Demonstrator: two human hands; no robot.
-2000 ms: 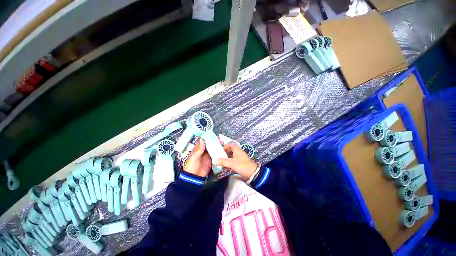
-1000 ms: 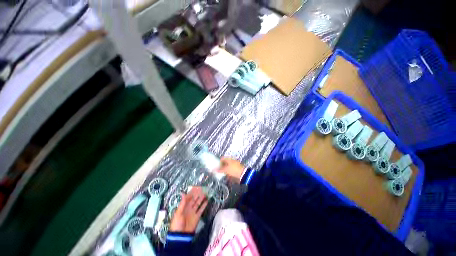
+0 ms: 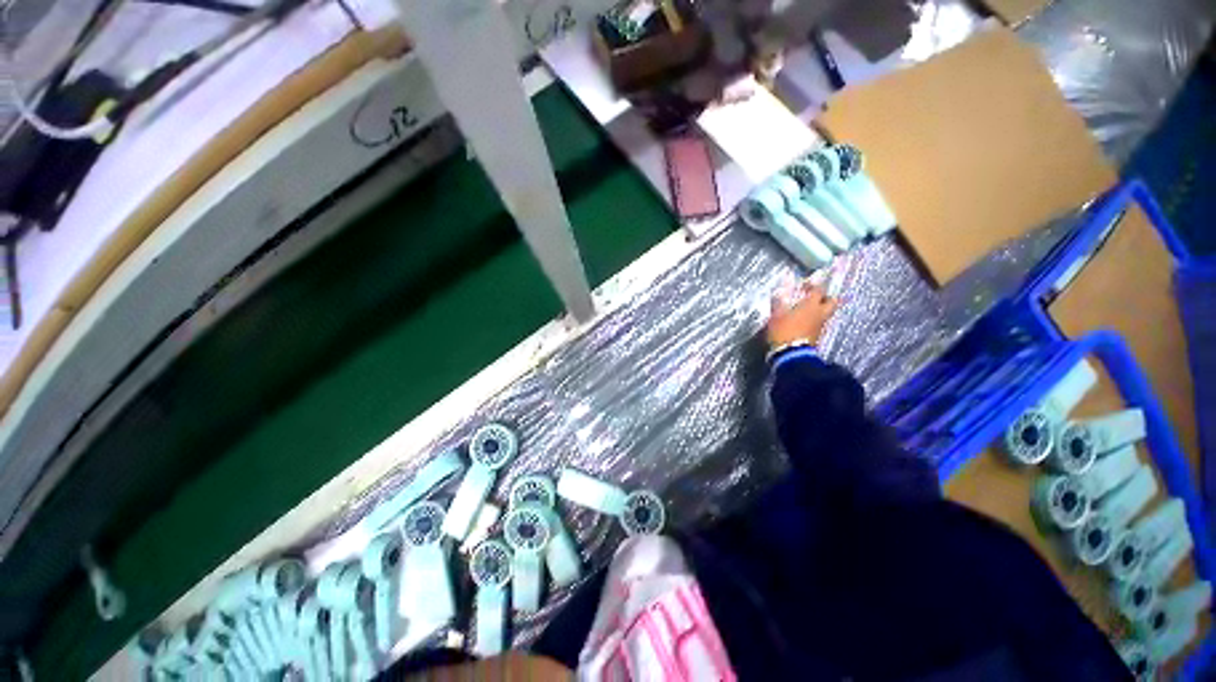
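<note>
Several mint-green mini fans lie side by side in a short row near the far end of the silver bench cover. My right hand is just below this row, fingers spread over the cover, and appears empty. Part of my left hand shows at the bottom edge; its fingers are hidden or cut off. Above it lie loose fans with grilled heads, and a larger crowded group lies at lower left. One fan head is beside my pink-and-white clothing.
A cardboard sheet lies beyond the fan row, near a pink phone and a small open box. At right, a blue crate holds fans on cardboard. A pale post stands at the green belt.
The fan held between my hands earlier is out of them. My right hand has reached out to the far row, which has grown. My left hand has dropped to the bottom edge.
</note>
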